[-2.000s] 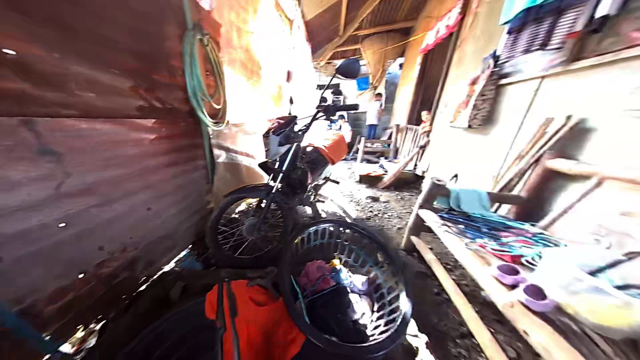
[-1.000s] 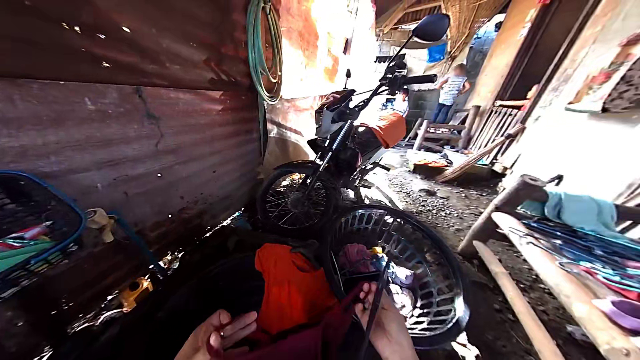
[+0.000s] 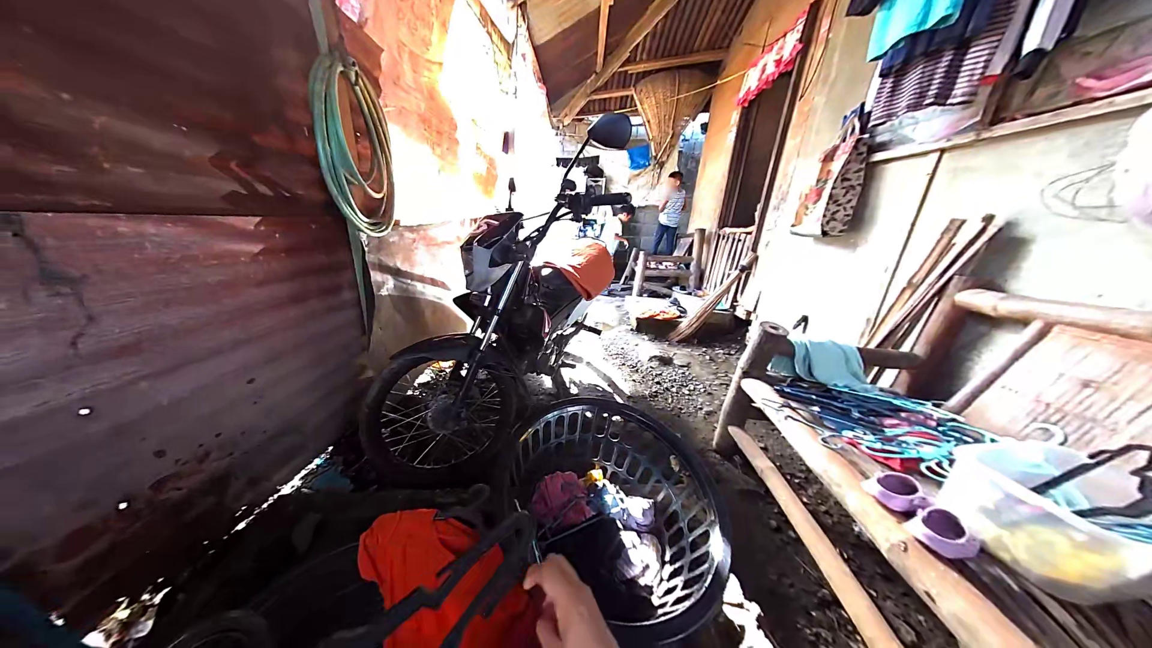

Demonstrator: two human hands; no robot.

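My right hand [image 3: 567, 601] comes in at the bottom centre, its fingers curled at the near-left rim of a dark plastic laundry basket [image 3: 715, 540]; what it grips is hard to make out, perhaps dark red cloth. My left hand is out of view. Inside the basket lie crumpled clothes [image 3: 562, 499], purple, dark and whitish. Left of the basket, an orange garment [image 3: 423, 549] is spread, with dark straps or bars [image 3: 477, 562] across it.
A motorcycle [image 3: 504, 333] stands just beyond the basket. At right, a wooden bench [image 3: 864, 504] holds hangers [image 3: 882, 423], purple bowls [image 3: 940, 531] and a translucent tub [image 3: 1053, 540]. A coiled hose [image 3: 351, 148] hangs at left. Two people [image 3: 670, 211] are farther back.
My left hand, in view one second ago at the dark red cloth, has left the view. The dark straps lie over the orange garment again. The view has swung right.
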